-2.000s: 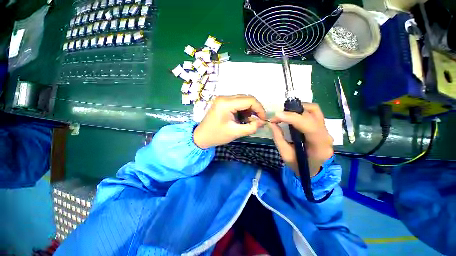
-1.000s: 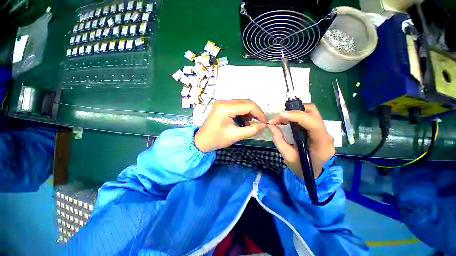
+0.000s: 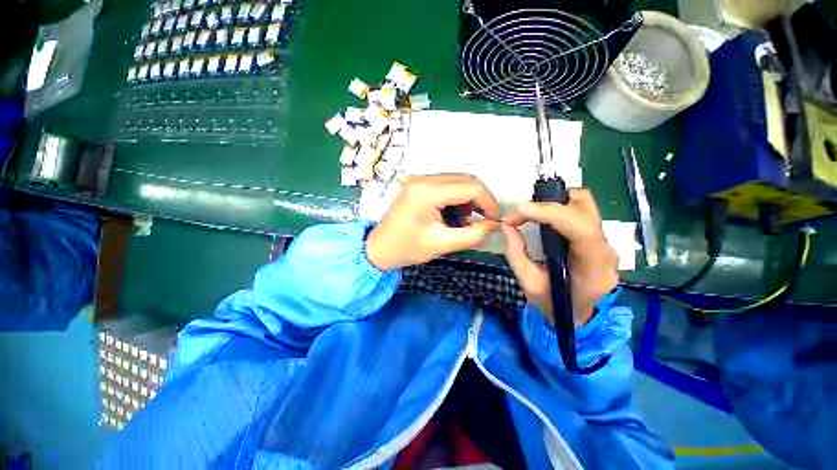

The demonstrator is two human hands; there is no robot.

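Observation:
My left hand is bare and pinches a small piece with a thin lead between thumb and fingers; the piece is mostly hidden in the hand, too small to name. My right hand holds the black soldering iron in its palm, tip pointing away towards the fan. The fingertips of both hands meet at the thin lead, over the near part of the white work sheet. A loose pile of small white battery cells lies left of the sheet.
Tweezers lie right of the sheet. Behind are a fume fan and a tip cleaner pot. A blue soldering station stands right. A blister tray with cells lies upper left. Other people's blue sleeves show at both sides.
The view has shifted slightly, so the bench things sit a little differently in the picture. Both hands keep their pinch, with small finger movements; the iron stays in my right hand.

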